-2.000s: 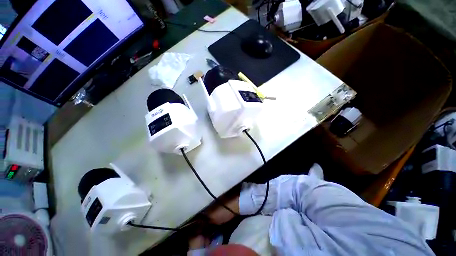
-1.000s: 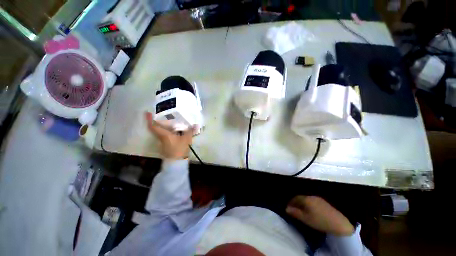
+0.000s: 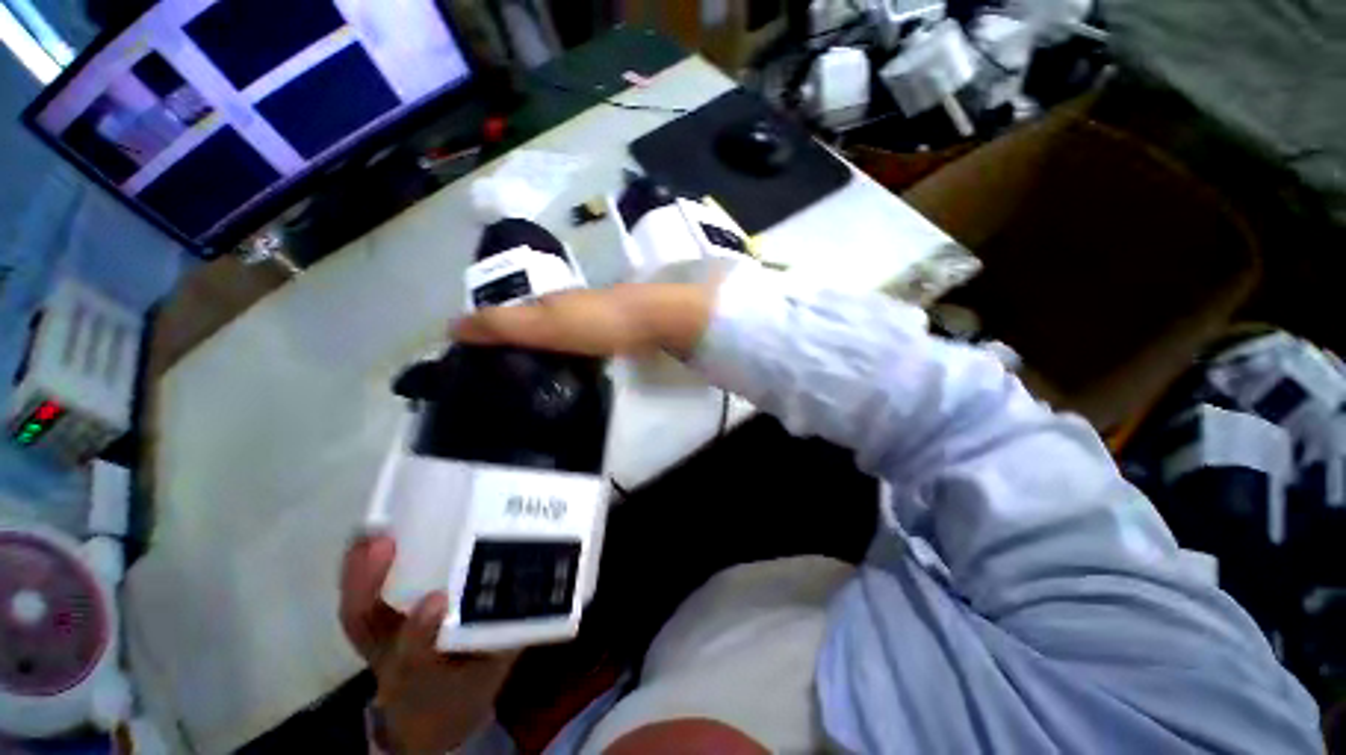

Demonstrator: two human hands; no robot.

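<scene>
A white PTZ security camera (image 3: 509, 509), with a black head and a dark label panel, is held up close over the bench's front edge. My left hand (image 3: 421, 642) grips its white housing from below at the lower left. My right hand (image 3: 554, 322) reaches across from the right and lies along the top edge of the black head. Its fingers look straight and partly hidden, so a grip is unclear. Behind my right hand, a second camera (image 3: 517, 276) and a third camera (image 3: 682, 229) stand on the bench, partly covered by my hand and sleeve.
A monitor (image 3: 251, 111) stands at the back left. A power supply (image 3: 81, 369) and a pink-grilled fan (image 3: 52, 612) are far left. A mouse (image 3: 756, 145) rests on a black mouse pad (image 3: 805, 195). An open carton (image 3: 1085, 236) is at right, near heaped cameras (image 3: 937, 67).
The leftmost camera is now lifted off the bench and close to me, in my left hand. My right hand has moved up from my lap onto its head. The view has turned to the right.
</scene>
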